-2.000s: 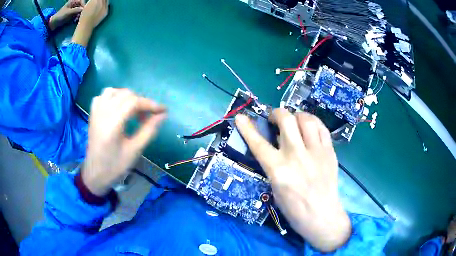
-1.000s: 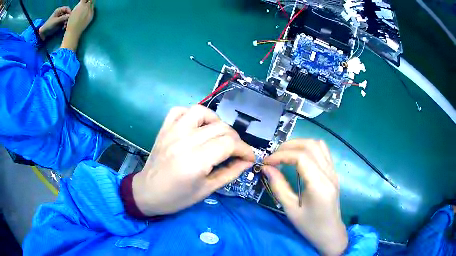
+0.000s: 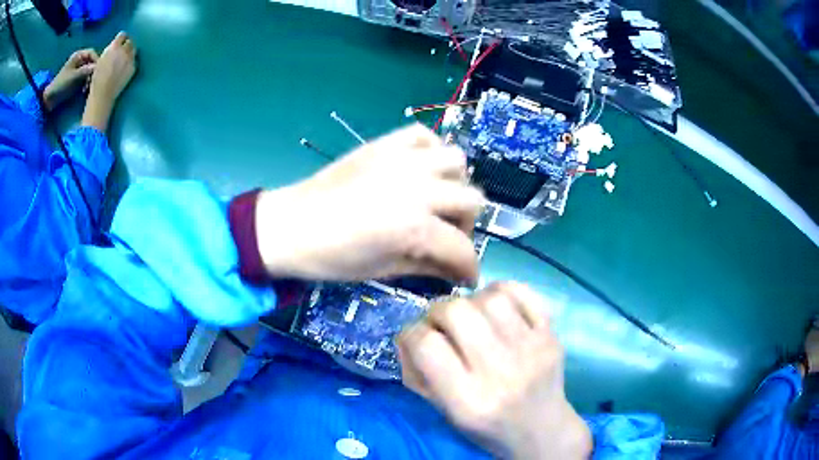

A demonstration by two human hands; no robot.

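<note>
The near unit's blue circuit board [image 3: 359,319] lies in front of me, partly under both hands. My left hand [image 3: 386,211] reaches across the unit from the left, with its fingers bent down over the unit's right side. My right hand [image 3: 489,364] is curled at the board's right end, just below the left fingertips. The fingertips of both hands are hidden or blurred, so I cannot tell what they hold. A thin black cable [image 3: 575,277] runs from the unit to the right. Two thin leads with small ends stick out behind my left hand.
A second unit with a blue board [image 3: 521,130] and black heat sink [image 3: 507,180] stands behind. A tray of black cables with white tabs [image 3: 629,54] is at the back right. A co-worker's hands [image 3: 108,81] are at the left; another blue sleeve [image 3: 763,404] is at the lower right.
My left hand has moved up over the middle of the unit, covering the grey plate. My right hand has curled in at the board's end. The view has shifted, moving the rear unit left in the picture.
</note>
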